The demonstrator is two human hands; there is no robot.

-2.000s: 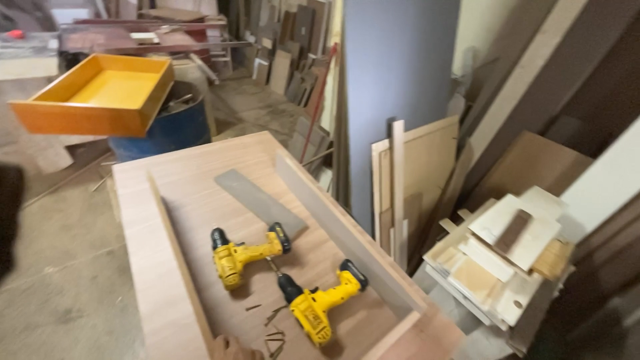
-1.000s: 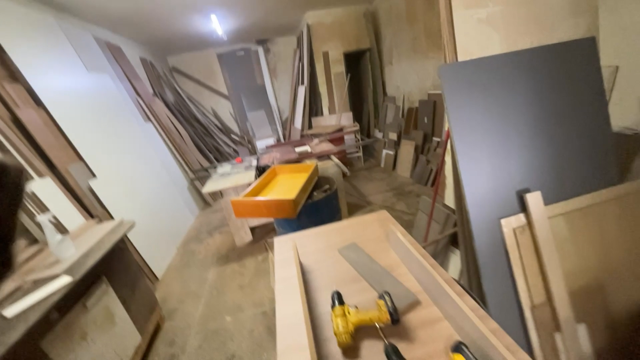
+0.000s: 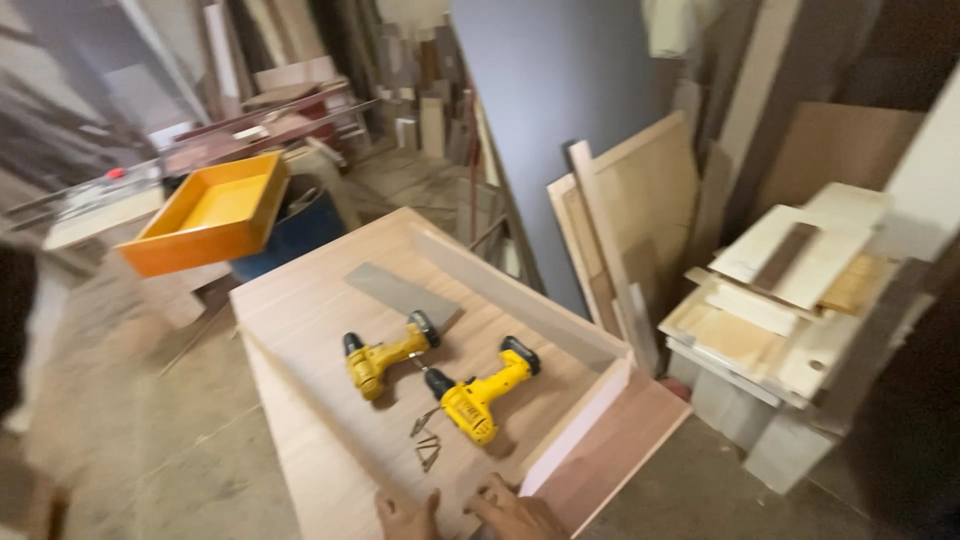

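At the bottom edge of the head view, my left hand (image 3: pixel 407 514) touches the near end of a long thin wooden strip (image 3: pixel 322 412) standing on a plywood panel (image 3: pixel 292 300). Close to its right, my right hand (image 3: pixel 517 511) is by the near corner, where a short wooden board (image 3: pixel 577 427) stands; its grip is unclear. Two yellow cordless drills lie on the panel, one farther off (image 3: pixel 386 356) and one nearer (image 3: pixel 484 397). Several screws (image 3: pixel 427 446) lie beside the nearer drill. A flat grey strip (image 3: pixel 401 292) rests beyond them, and a side board (image 3: pixel 517 300) stands along the right.
An orange drawer (image 3: pixel 217 217) sits on a blue drum (image 3: pixel 304 232) beyond the panel. At right stands a stack of wooden offcuts (image 3: pixel 757 322). A large grey sheet (image 3: pixel 555 112) and a framed wooden panel (image 3: pixel 645 202) lean behind. A cluttered bench (image 3: pixel 105 202) is at far left.
Both hands now show at the near end of the panel; one second ago neither was in view there. The drills lie as before. The view has swung up, then back down.
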